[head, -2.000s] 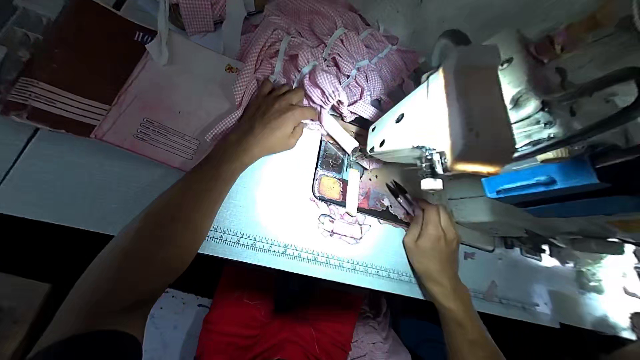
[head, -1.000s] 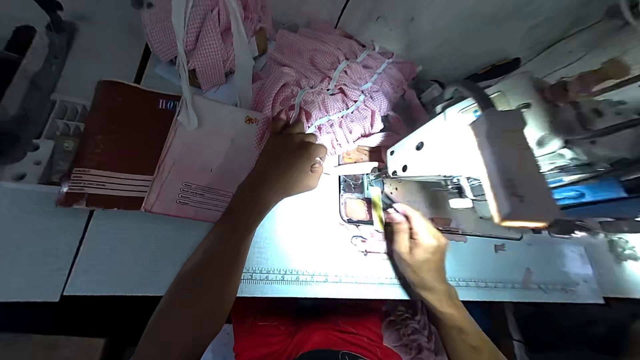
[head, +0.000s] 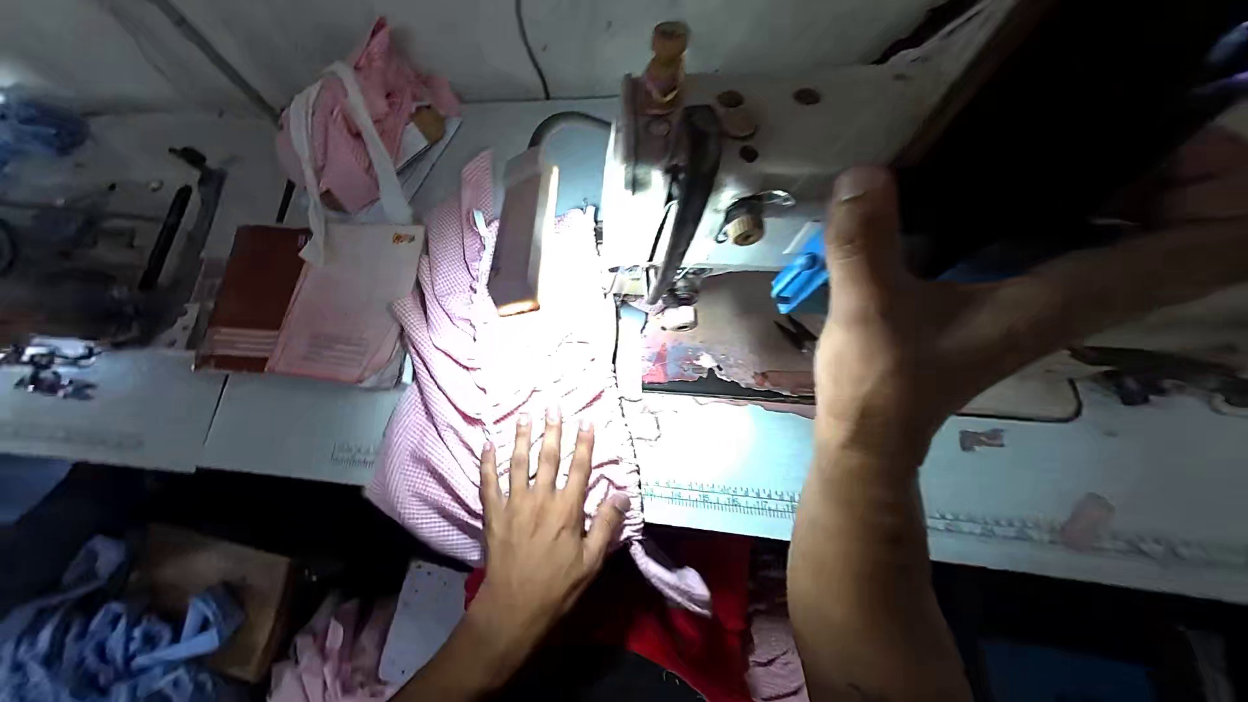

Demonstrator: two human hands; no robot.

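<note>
Pink checked gathered fabric [head: 448, 458] lies left of the sewing machine's needle area and hangs over the table's front edge. My left hand [head: 546, 526] rests flat on it, fingers spread. The sewing machine head [head: 780, 136] stands above the fabric's right edge, with its presser area [head: 673, 292] beside the cloth. My right hand [head: 877, 283] is raised in front of the machine, thumb up; a dark shape hides its fingers, so any hold is unclear. Dark snips [head: 795, 333] lie on the machine bed, left of the right hand.
Brown and pink notebooks [head: 346, 322] lie left of the fabric. A pink cloth bundle with white straps [head: 351, 136] sits behind them. A ruler strip [head: 726, 499] runs along the table front. Another machine stands far left; a box [head: 219, 595] and blue cloth are below.
The pink fabric now spreads down over the table's front edge. My left hand lies flat on it. My right hand has left the dark tool and risen before the machine. The view has shifted.
</note>
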